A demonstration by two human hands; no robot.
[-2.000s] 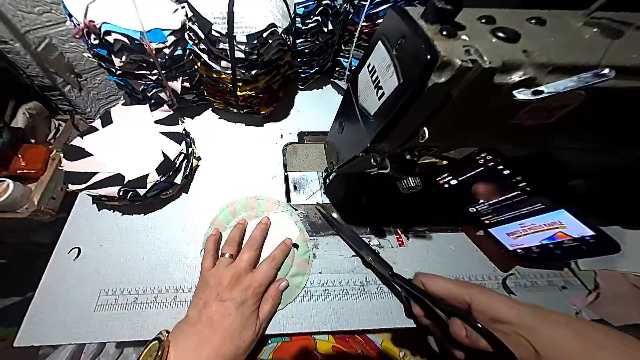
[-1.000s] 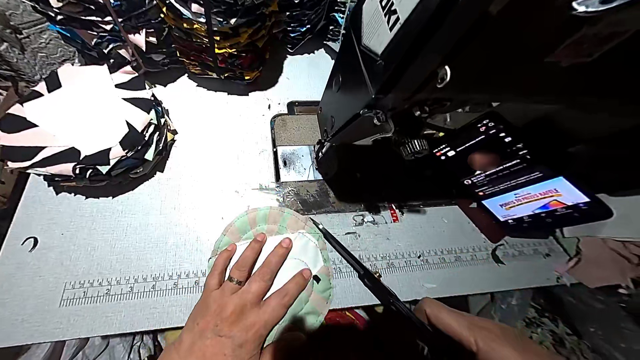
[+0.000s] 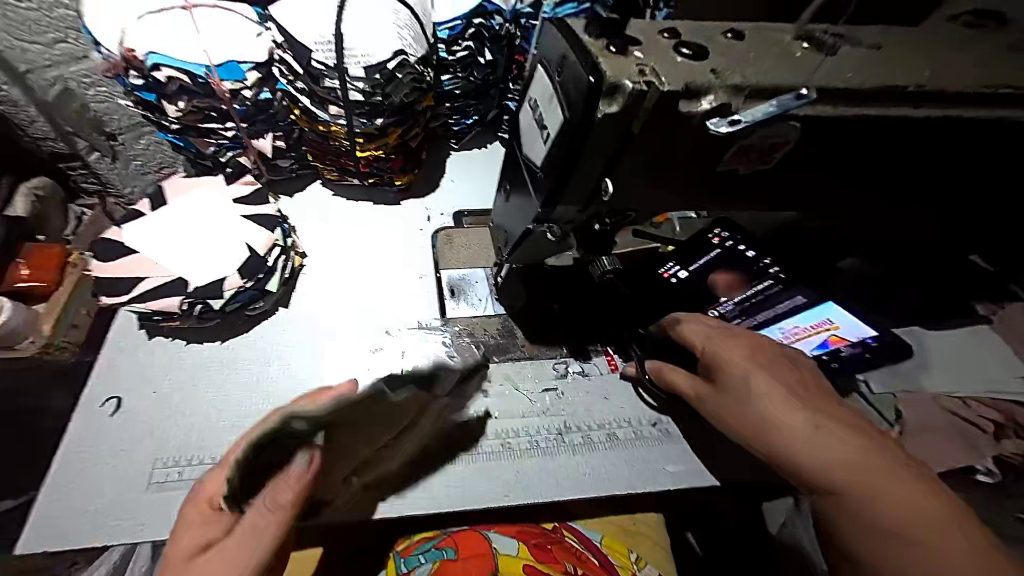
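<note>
My left hand (image 3: 256, 488) grips a round fabric piece (image 3: 384, 440) by its left edge. The piece is lifted and tilted above the table's front part, its shaded side in view and its right edge blurred. Beside the sewing machine (image 3: 560, 152), my right hand (image 3: 720, 368) is at the black handles of the scissors (image 3: 650, 382). Their blades are lost in the dark below the machine head. The machine's metal needle plate (image 3: 468, 292) lies beyond the fabric, between my two hands.
A stack of round cloth pieces (image 3: 192, 240) lies at the left, with taller tied stacks (image 3: 352, 104) behind it. A phone (image 3: 800, 312) with a lit screen rests right of the machine head. A printed ruler (image 3: 560, 440) crosses the white tabletop (image 3: 352, 280). Patterned cloth (image 3: 496, 552) shows below the front edge.
The round fabric piece lay flat under my left hand; now that hand holds it raised and tilted. My right hand and the scissors have moved away from the fabric, towards the machine.
</note>
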